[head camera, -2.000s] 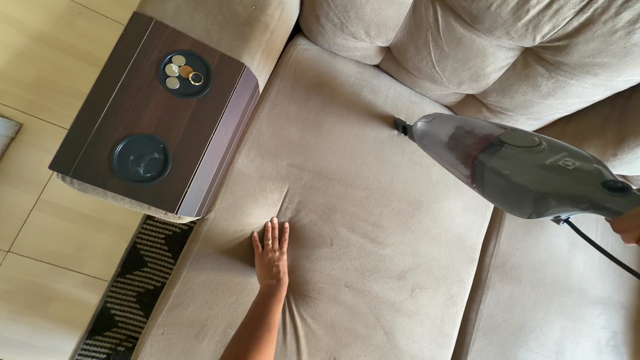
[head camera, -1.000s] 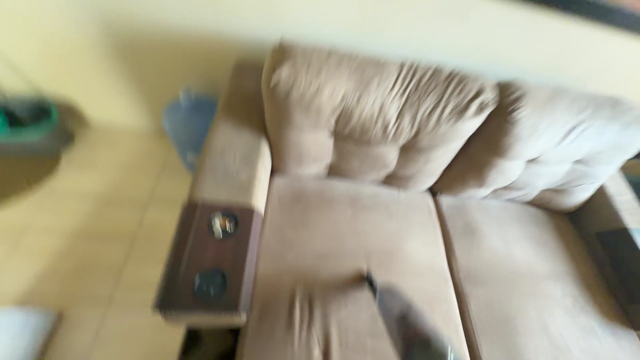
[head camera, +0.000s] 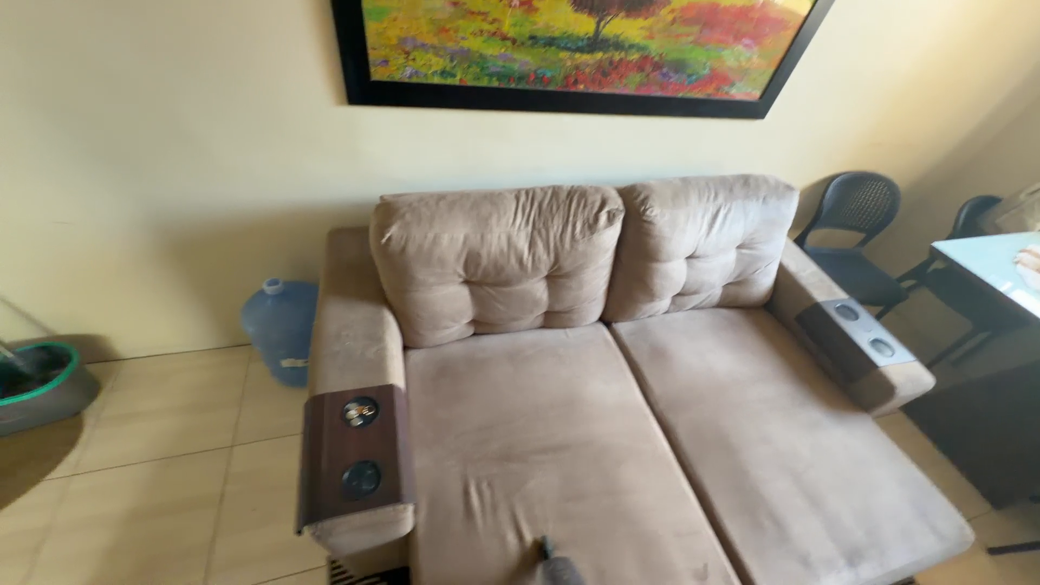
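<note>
The nozzle end of a dark handheld vacuum cleaner (head camera: 559, 569) shows at the bottom edge, over the left seat cushion (head camera: 536, 422) of a beige sofa. Its rear part lies outside the view, and neither of my hands can be seen. Creases run in the cushion fabric to the left of the nozzle. On the left armrest lies a dark wooden tray (head camera: 325, 455) with two round black cup inserts, one holding small coin-like items. Two tufted back cushions (head camera: 504, 260) stand against the sofa's back.
A blue water jug (head camera: 280, 325) stands on the tiled floor beside the left armrest. Farther left is a mop bucket (head camera: 49, 398). The right armrest carries another tray (head camera: 837, 349). Behind it are a black chair (head camera: 861, 211) and a glass-topped table (head camera: 975, 252). A framed painting (head camera: 552, 93) hangs above.
The view has swung up and widened to the wall and the whole sofa. My left hand, spread on the seat cushion two seconds ago, and the hand on the vacuum are out of view.
</note>
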